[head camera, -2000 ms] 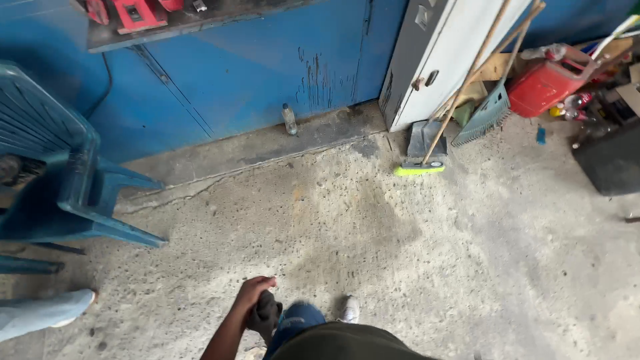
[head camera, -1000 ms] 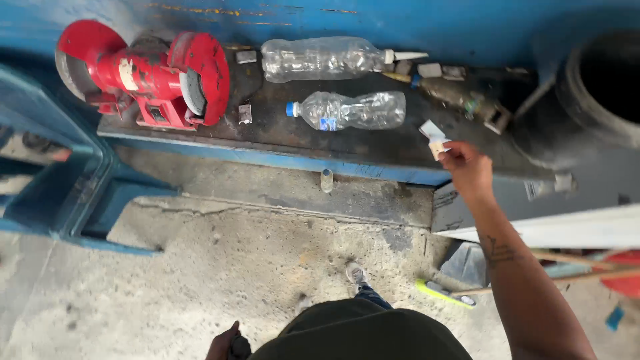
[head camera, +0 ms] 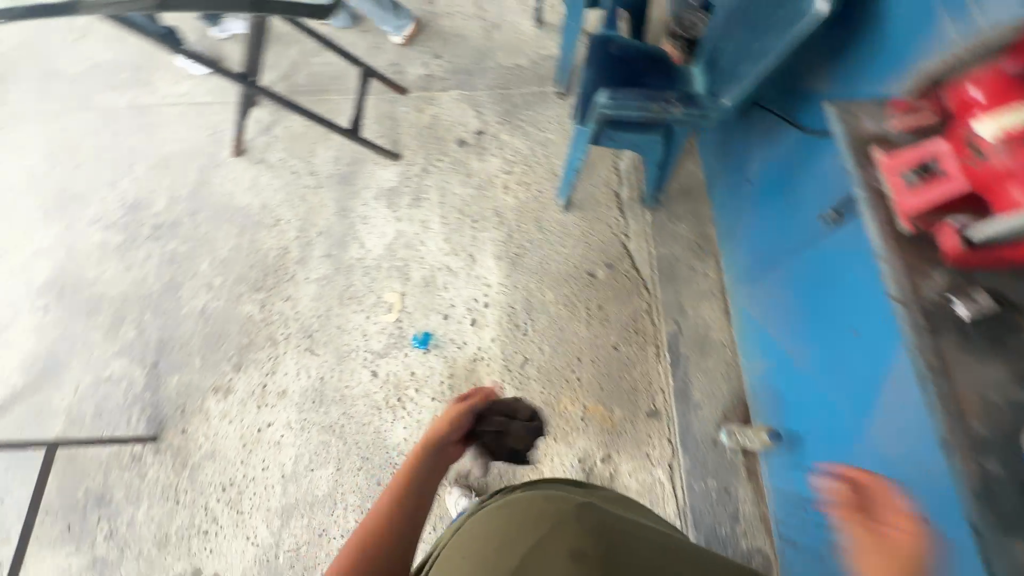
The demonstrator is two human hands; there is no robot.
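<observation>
My left hand (head camera: 464,420) is closed around a dark crumpled cloth or glove (head camera: 508,430), held low in front of my body. At the lower right, my right hand (head camera: 872,512) is blurred beside the blue cabinet front (head camera: 816,344); nothing shows in it, though the blur hides its fingers. A small clear bottle (head camera: 748,437) stands near the foot of the cabinet, up and left of my right hand. The red bench grinder (head camera: 960,160) sits on the dark worktop (head camera: 952,384) at the right edge.
Blue plastic chairs (head camera: 640,120) stand at the top by the cabinet. A metal-framed table (head camera: 256,80) is at the upper left, with another person's legs (head camera: 384,16) behind it. A blue scrap (head camera: 422,341) and a pale peel-like piece (head camera: 392,306) lie on the concrete floor.
The view has swung strongly to the left. My right hand, which held a small pale item above the worktop one second ago, is now lower beside the cabinet, and that item is not visible.
</observation>
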